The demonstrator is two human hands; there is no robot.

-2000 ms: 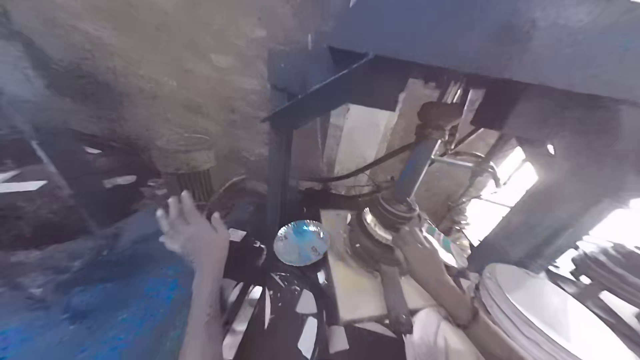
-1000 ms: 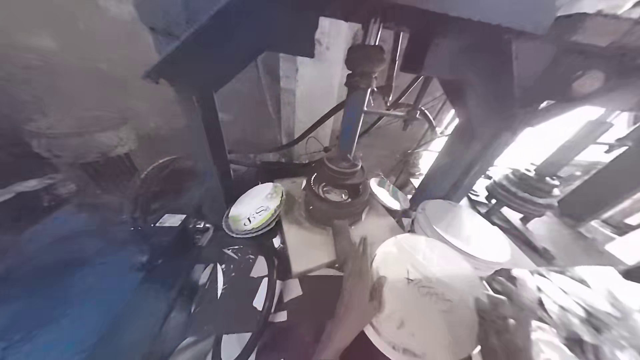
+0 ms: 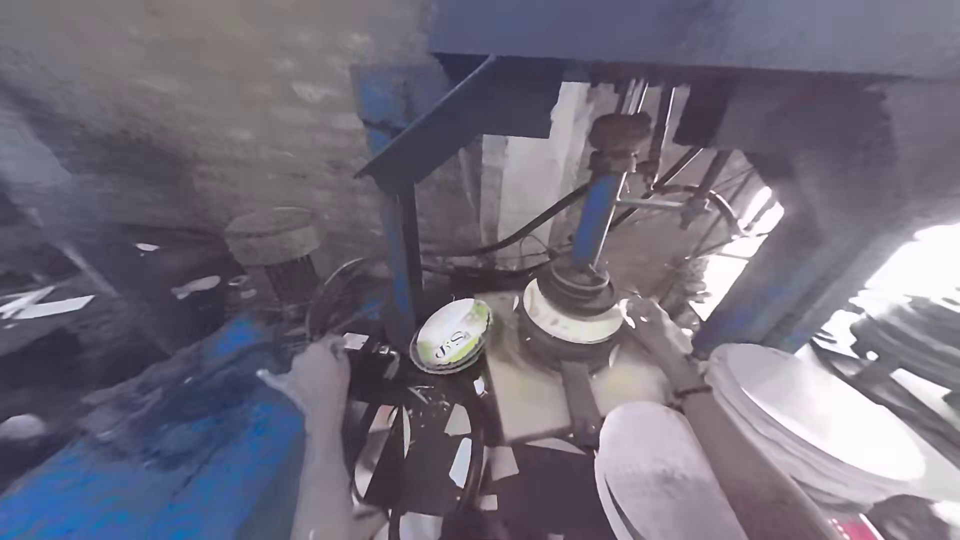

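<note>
My left hand is raised at the lower left beside a dark box, thumb apart and holding nothing visible. My right hand is at the right edge of a white disc, its fingertips close to the rim; blur hides whether they grip it. The disc lies on the round lower die of a press, below a dark upper die on a blue ram. Left of the die sit shallow printed plates with crimped rims, green and white on top. Pale round-ended sheets lie near my right forearm.
A stack of large white discs stands at the right. The press's blue frame post rises behind the plates, under a wide beam. A blue surface spans the lower left, and cut scraps lie below the plates.
A large white disc in front of the die one second ago is no longer there; a white disc now lies on the die. My right hand is at the die's right side.
</note>
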